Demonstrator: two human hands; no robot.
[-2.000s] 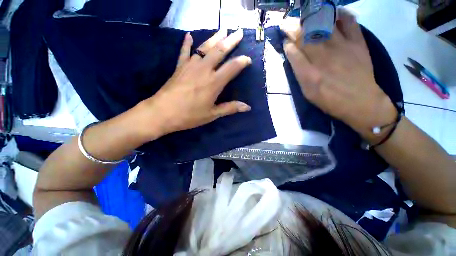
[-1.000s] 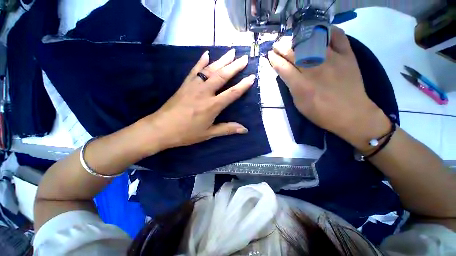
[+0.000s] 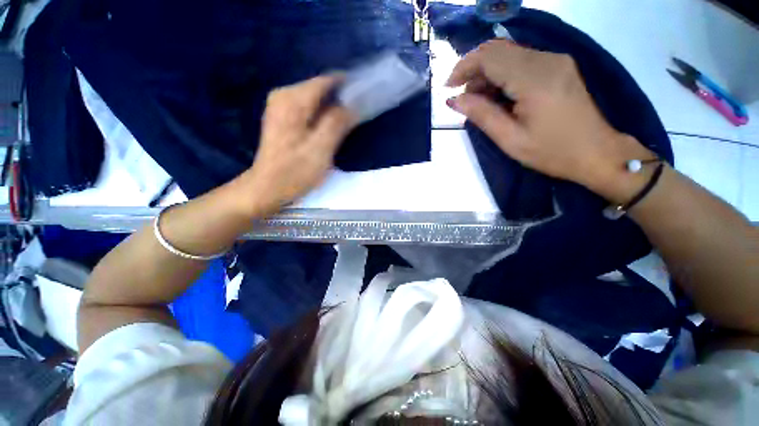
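A large navy cloth panel (image 3: pixel 208 91) lies under the presser foot (image 3: pixel 422 27) at the top centre. Its right edge runs down from the foot with small pale frays. My left hand (image 3: pixel 304 137) is over the panel, fingers bent, gripping a small pale grey piece (image 3: pixel 383 86), blurred, perhaps cloth. My right hand (image 3: pixel 533 112) is right of the foot, fingers curled, thumb and index apart with nothing seen between them. More navy cloth (image 3: pixel 520 179) lies under and around it. A white strip of table shows between the two cloths.
Pink and blue snips (image 3: pixel 709 91) lie at the right. A ruler strip (image 3: pixel 391 231) runs along the table's front edge. Red-handled scissors (image 3: pixel 18 187) are at the left edge. Navy cloth hangs over the front, beside a blue bin (image 3: pixel 212 308). The blue-grey cylinder (image 3: pixel 498 7) is cut off at the top.
My left hand has lifted from lying flat and now grips the pale piece. My right fingers have drawn back from the foot. The panel's lower edge sits higher off the ruler, and the view has shifted.
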